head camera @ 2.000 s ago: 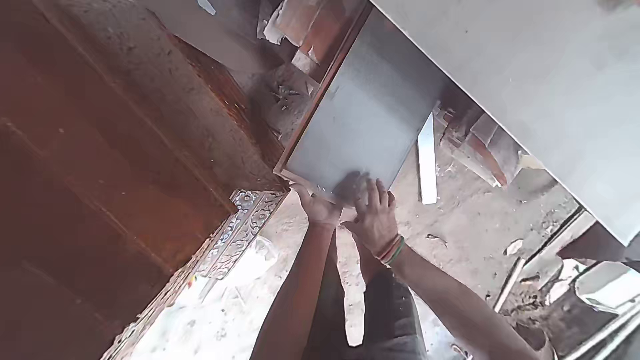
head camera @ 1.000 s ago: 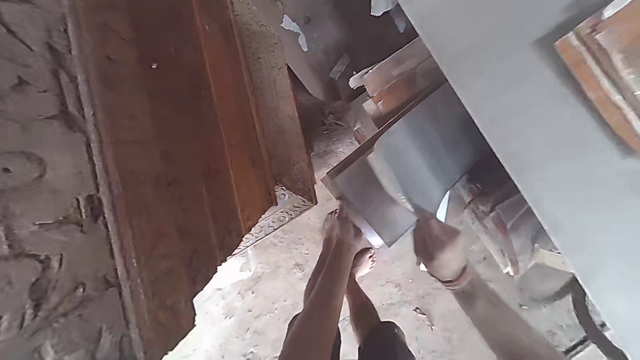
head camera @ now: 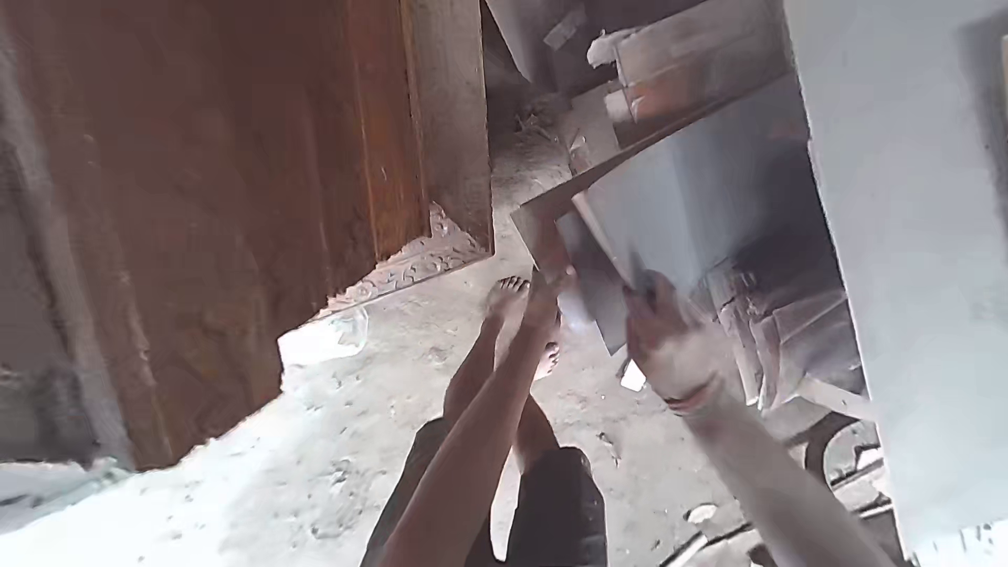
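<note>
A flat grey panel with a thin brown edge (head camera: 543,206) juts out from beside the pale board on the right. My left hand (head camera: 554,276) is at its near corner, blurred; the fingers seem to be on the edge, but their grip is unclear. Over the panel, a grey sheet (head camera: 654,189) stands partly lifted, its pale near edge slanting down toward me. My right hand (head camera: 661,335), with a band at the wrist, is closed on the lower end of that edge. Whether the sheet is joined to the panel is hidden.
A large brown wooden piece (head camera: 236,197) with a carved strip (head camera: 417,264) fills the left. The large pale board (head camera: 890,236) stands at the right. Wooden pieces (head camera: 693,67) lie behind the panel, and scraps (head camera: 854,465) lie on the floor at lower right.
My right hand has moved right, away from my left hand, and now grips the sheet's edge. The sheet has come up from the panel. The view has shifted.
</note>
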